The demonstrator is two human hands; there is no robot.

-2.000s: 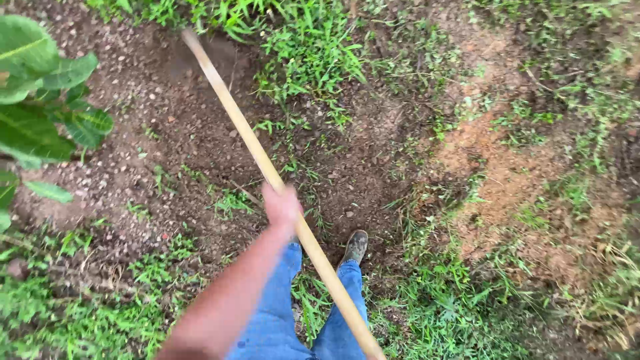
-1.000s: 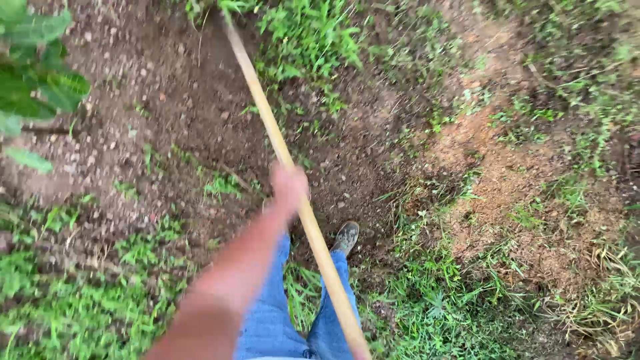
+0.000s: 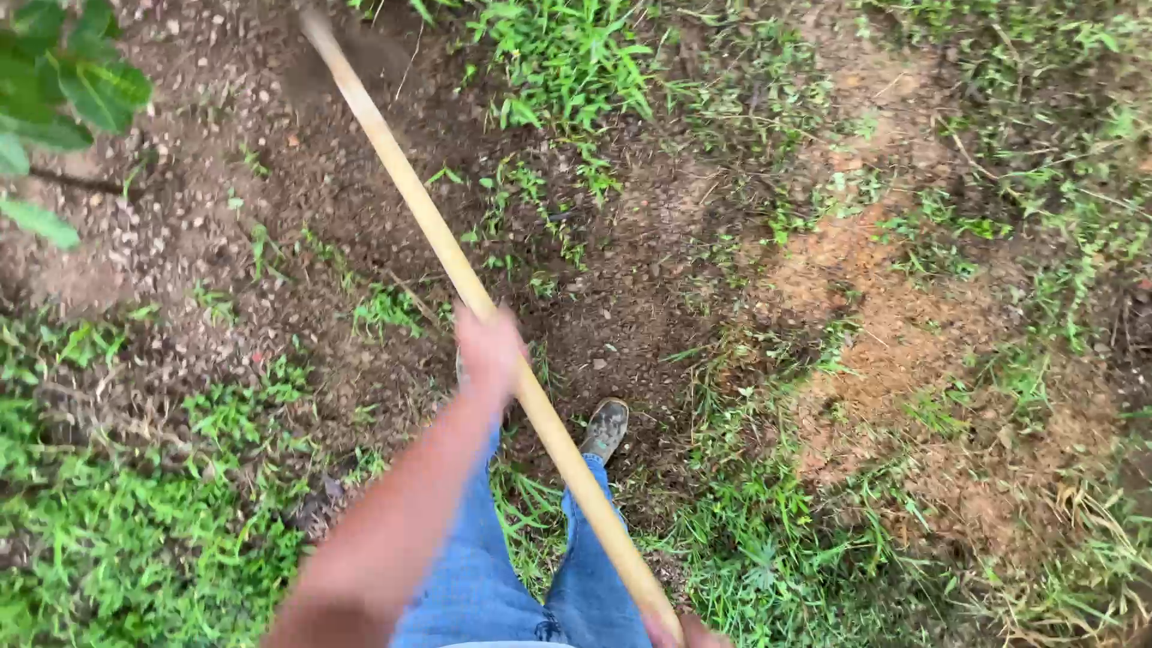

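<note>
A long wooden tool handle (image 3: 423,211) slants from the upper left to the bottom centre. My left hand (image 3: 490,349) is closed around its middle, above my jeans. At the handle's lower end my right hand (image 3: 693,633) grips it, only partly in view at the bottom edge. The far end of the handle is blurred near the top edge, over brown soil (image 3: 360,135); a dark blurred patch lies beside it, and the kind of tool head cannot be told.
My boot (image 3: 606,428) stands on bare soil right of the handle. Leafy plant branches (image 3: 72,81) hang at the upper left. Green weeds (image 3: 576,63) grow at the top centre, with grass (image 3: 144,540) at the lower left and more around orange soil (image 3: 873,333).
The far end of the handle has swung left since one second ago, with my left hand still around its middle. My right hand now shows at the bottom edge.
</note>
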